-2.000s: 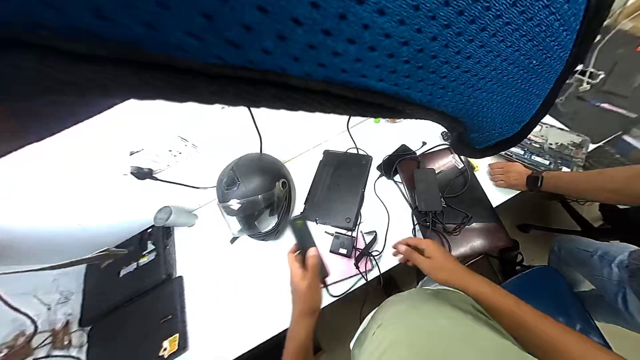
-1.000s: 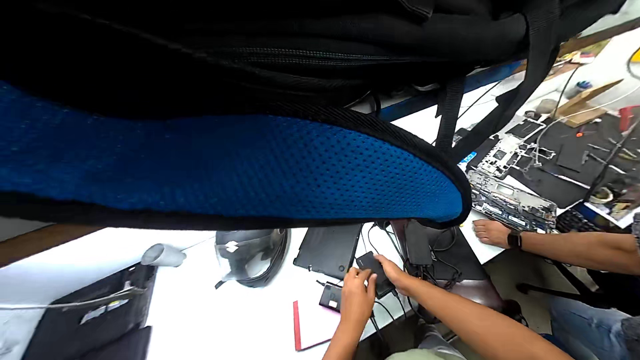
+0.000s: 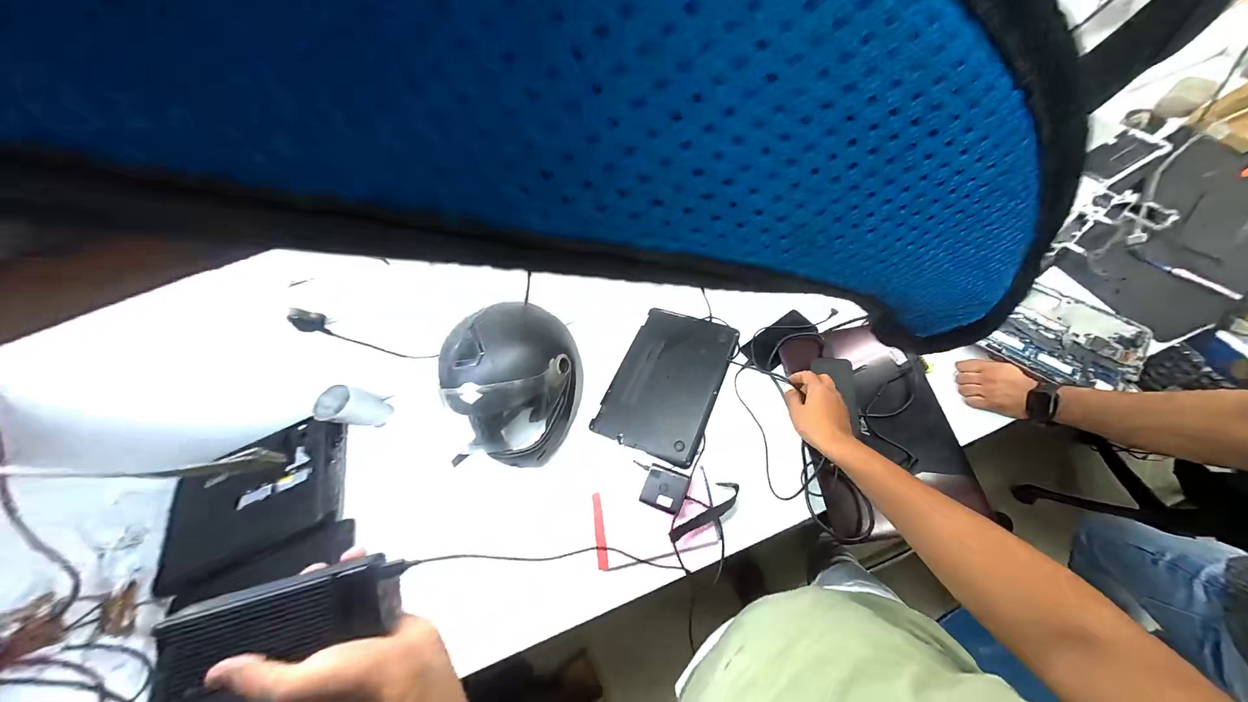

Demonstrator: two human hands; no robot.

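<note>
My left hand (image 3: 361, 663), at the lower left, is shut on a black ribbed electronic box (image 3: 283, 624) with a thin black cable (image 3: 526, 558) running from its end. My right hand (image 3: 819, 414) reaches to the right side of the table, fingers closed on a thin black cable (image 3: 770, 372), beside a black power adapter (image 3: 836, 378) and tangled cables. These lie around a dark laptop (image 3: 907, 419). Left of that hand are a black laptop base cover (image 3: 668, 385) and a small square black adapter (image 3: 665, 489). A black strap (image 3: 707, 514) lies near the table edge.
A black helmet (image 3: 512, 385) stands mid-table, with a grey-white cup (image 3: 351, 406) and black laptop parts (image 3: 253, 507) to its left. A blue mesh backpack panel (image 3: 682, 146) blocks the upper view. At right, another person's hand (image 3: 994, 387) rests near an opened laptop chassis (image 3: 1072, 336).
My hands were close together over a black device one second ago and are now far apart. My left hand has moved left with the black box; my right hand is now at the cables.
</note>
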